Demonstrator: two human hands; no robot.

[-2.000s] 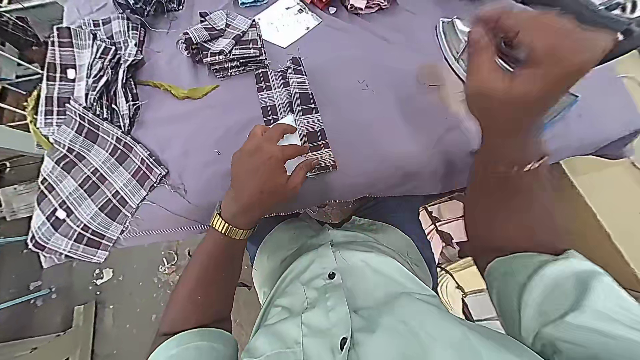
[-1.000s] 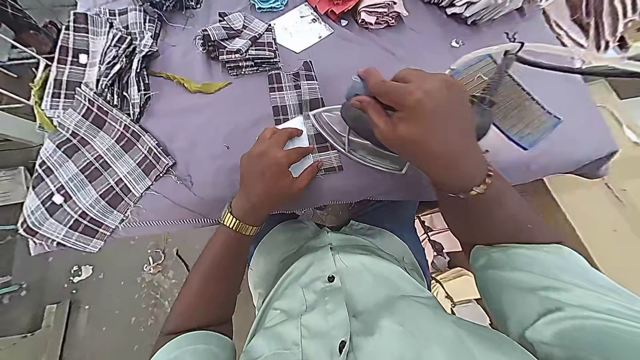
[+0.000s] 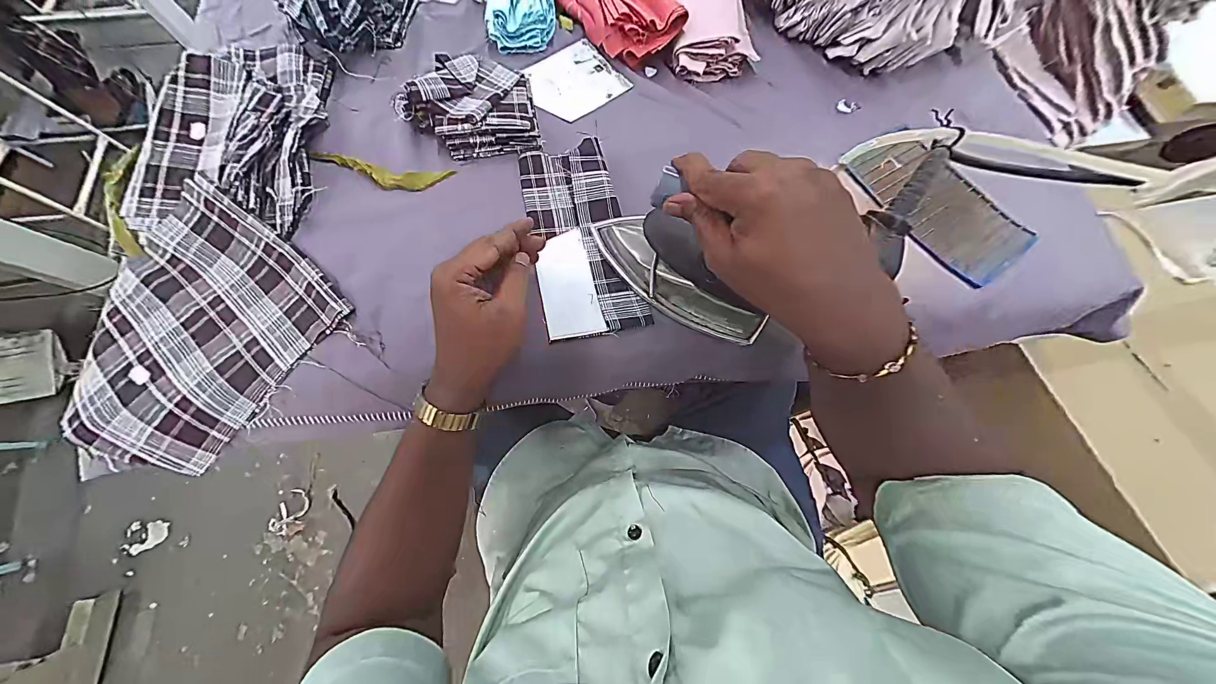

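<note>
My right hand (image 3: 774, 247) grips the handle of an electric iron (image 3: 679, 294), whose soleplate tip rests on a folded plaid cloth piece (image 3: 598, 195). A white card template (image 3: 572, 290) lies on the left part of that piece, just beside the iron. My left hand (image 3: 483, 309) is at the card's upper left edge, fingers bent and the thumb near the index finger; whether they pinch the cloth's edge I cannot tell. Larger plaid cloth pieces (image 3: 204, 332) lie at the left of the purple-covered table (image 3: 408, 332).
A folded plaid stack (image 3: 475, 109), a white card (image 3: 578, 81) and a yellow-green strip (image 3: 385, 174) lie beyond my hands. Blue (image 3: 521, 21), red (image 3: 622, 24) and striped cloth bundles (image 3: 874, 28) line the far side. A blue-edged woven pad (image 3: 950, 214) lies right, near the iron's cord (image 3: 1045, 166).
My right hand has brought the iron from the right side onto the plaid piece. My left hand has shifted left off the white card, which now shows more fully.
</note>
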